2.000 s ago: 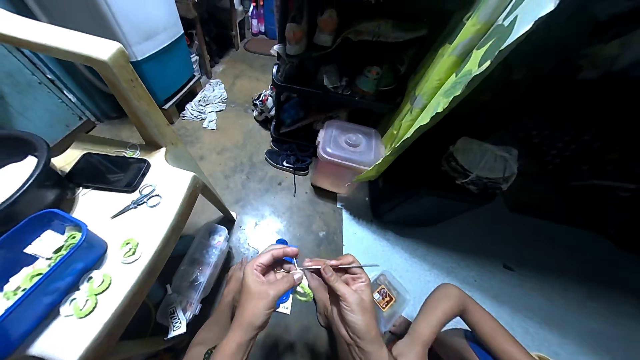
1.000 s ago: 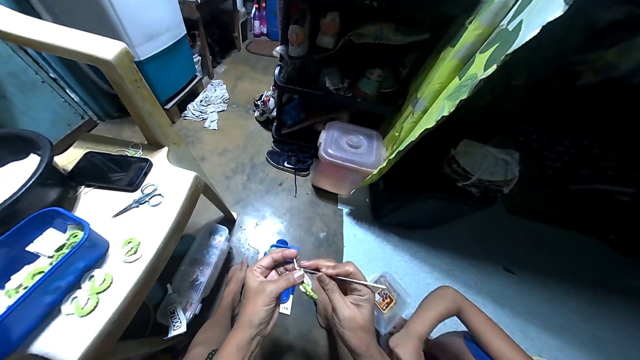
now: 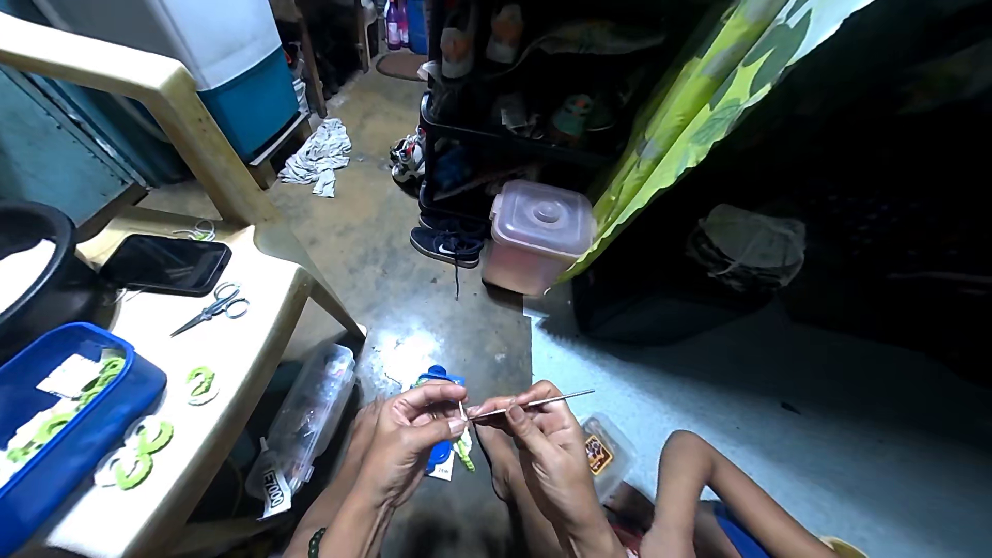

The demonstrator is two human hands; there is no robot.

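Note:
My right hand point(image 3: 549, 446) grips a thin metal crochet hook point(image 3: 570, 396), its tip reaching the fingertips of my left hand point(image 3: 411, 438). Between the left thumb and fingers is a small piece of white yarn work point(image 3: 463, 415); a green crocheted strip point(image 3: 464, 453) hangs just below it. Several green and white crocheted pieces point(image 3: 133, 470) lie on the cream plastic chair point(image 3: 232, 372), near small scissors point(image 3: 211, 308) and a black phone point(image 3: 167, 264). A blue plastic tub point(image 3: 143, 387) there holds more green and white pieces.
A clear plastic case point(image 3: 310, 418) stands on the floor beside the chair. A lidded pink container point(image 3: 536, 236) and dark sneakers point(image 3: 447, 244) are by the black rack point(image 3: 511, 136). Another person's bent arm point(image 3: 686, 480) is at lower right, near a clear box point(image 3: 608, 457). A green curtain point(image 3: 674, 147) hangs above.
The crochet hook has changed its tilt: its outer end pointed down to the right one second ago and now points up to the right. Both hands stay close together.

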